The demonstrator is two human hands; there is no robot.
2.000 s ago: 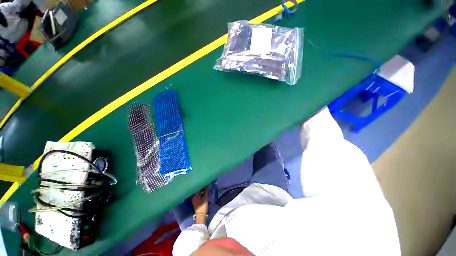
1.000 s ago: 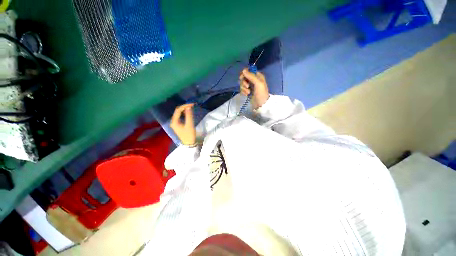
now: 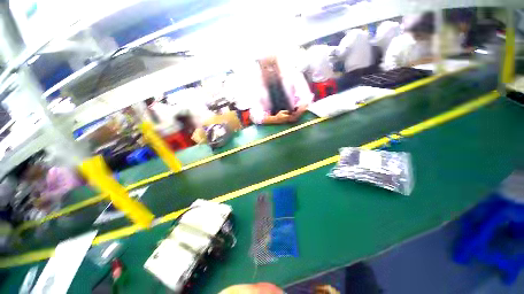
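Note:
On the green bench (image 3: 356,229) lie a blue mesh strip (image 3: 283,224) and, touching its left side, a silvery-grey mesh strip (image 3: 263,232). A clear bag of dark parts with a white label (image 3: 376,168) lies farther right, near the yellow edge. A white box-shaped unit with dark cables (image 3: 192,241) stands left of the strips. A small skin-toned patch at the bottom edge seems to be part of my right hand (image 3: 326,289), blurred and cut off; what it holds is hidden. My left hand is not in view.
A yellow-edged green conveyor (image 3: 258,163) runs behind the bench. Across it a person (image 3: 278,92) sits facing me, hands together. Yellow-based posts (image 3: 118,192) rise at left. A white sheet (image 3: 63,264) lies at lower left. A blue plastic stool (image 3: 494,235) stands at right.
The view has swung up from my lap to the bench and hall. Both hands, one holding a blue coiled cord a second ago, have dropped almost wholly out of the picture.

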